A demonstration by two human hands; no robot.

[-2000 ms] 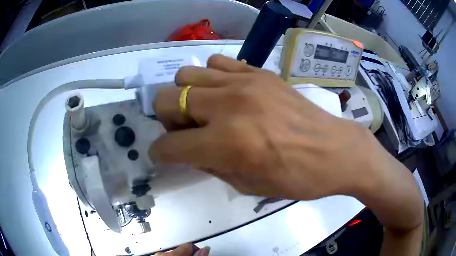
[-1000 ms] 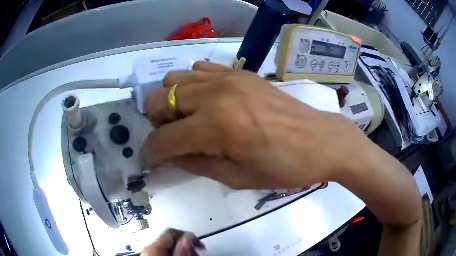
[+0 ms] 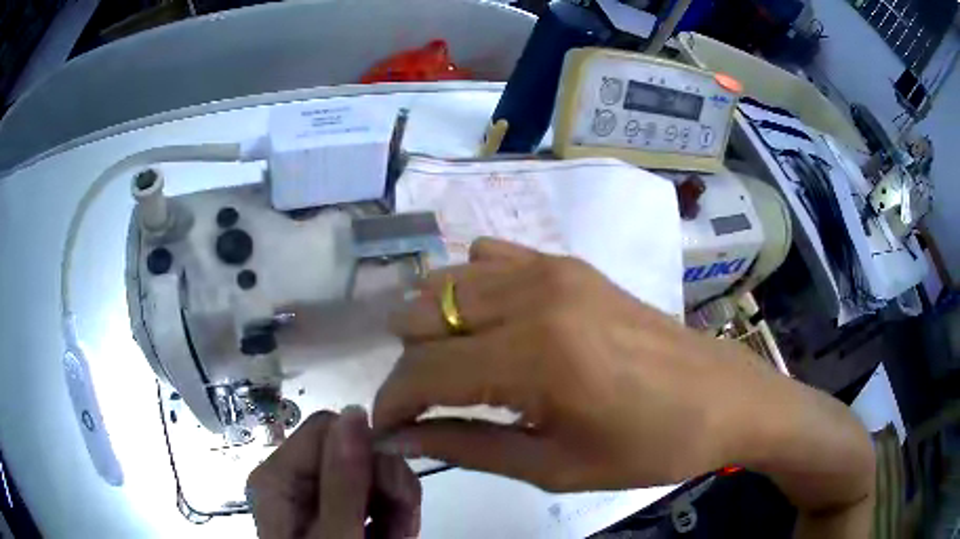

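The off-white lockstitch machine head [image 3: 300,237] stands in front of me, with dark knobs [image 3: 234,247] on its left end and the needle area [image 3: 244,413] low at left. My right hand [image 3: 568,368], with a ring, is bent in front of the machine arm, its thumb and finger close to my left fingertips. My left hand [image 3: 335,479] is at the bottom edge, partly cut off, thumb and fingers pinched together. No thread can be made out between the fingertips; the right hand hides part of the arm.
A white lamp box [image 3: 328,158] sits on the head. White paper [image 3: 547,205] drapes over the arm. Behind are the control panel [image 3: 647,111], a navy cone [image 3: 532,79] and a pale tub [image 3: 211,79] with a red bag [image 3: 421,65]. Another machine [image 3: 895,200] stands at right.
My right hand has moved down and right, away from the lamp box, uncovering the box and paper. My left hand has risen from the bottom edge to meet it.
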